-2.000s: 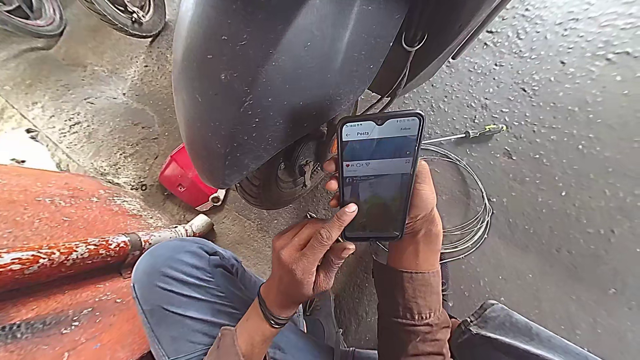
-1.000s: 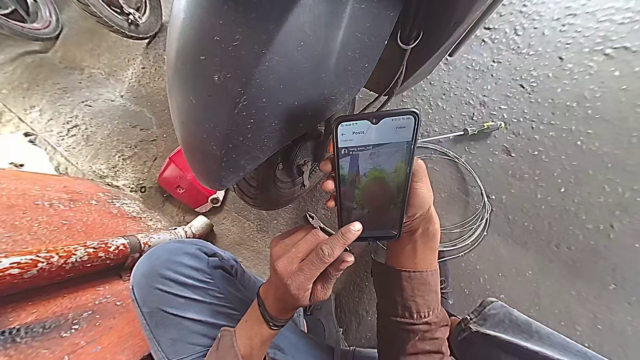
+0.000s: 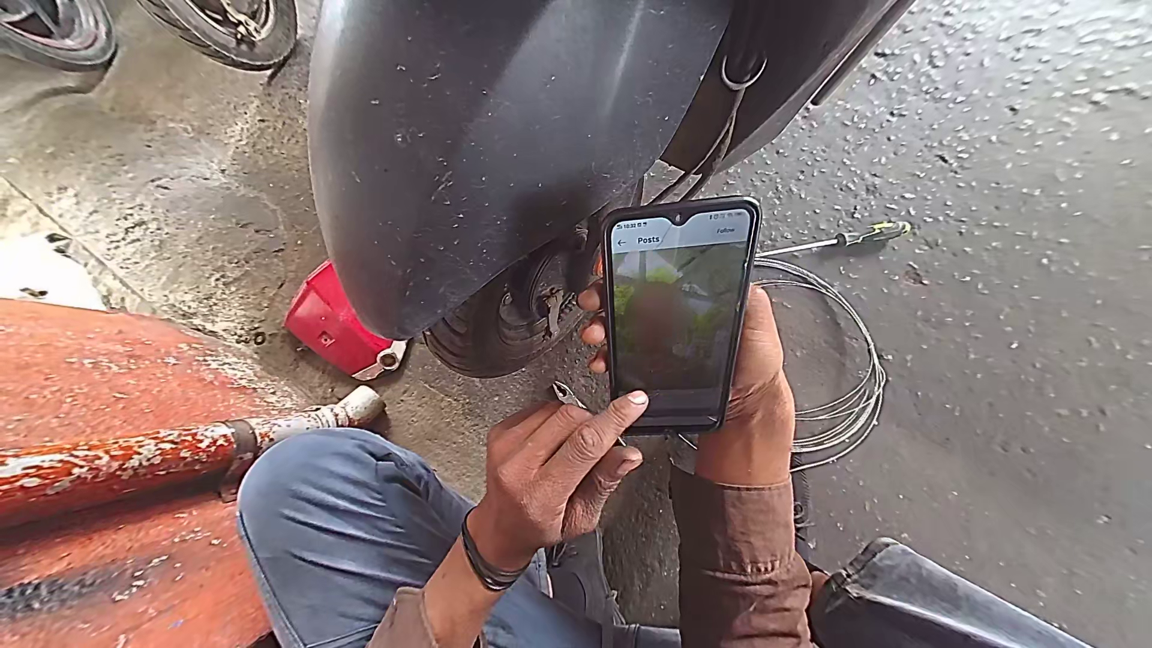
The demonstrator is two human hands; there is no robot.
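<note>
My right hand (image 3: 760,387) holds a smartphone in a dark case (image 3: 679,360) upright, thumb side at its right edge and fingertips around its left edge. The screen is lit and shows a picture under a header with writing. My left hand (image 3: 558,468) is below and left of the phone, its index fingertip at the lower left of the screen. A metal wrench (image 3: 565,393) is gripped in this hand; its jaw sticks out above the fingers and most of the shaft is hidden. Behind the phone stand a scooter's dark front body panel (image 3: 504,135) and its wheel (image 3: 486,337).
A coil of cable (image 3: 864,387) and a screwdriver (image 3: 873,234) lie on the wet ground at right. A red plastic part (image 3: 333,319) lies left of the wheel. A worn orange metal piece with a pipe (image 3: 126,468) is at left, wheels (image 3: 238,31) beyond.
The picture on the phone screen has changed and sits higher than one second ago. My left index fingertip has moved down the screen since two seconds ago. My right hand keeps its hold on the phone.
</note>
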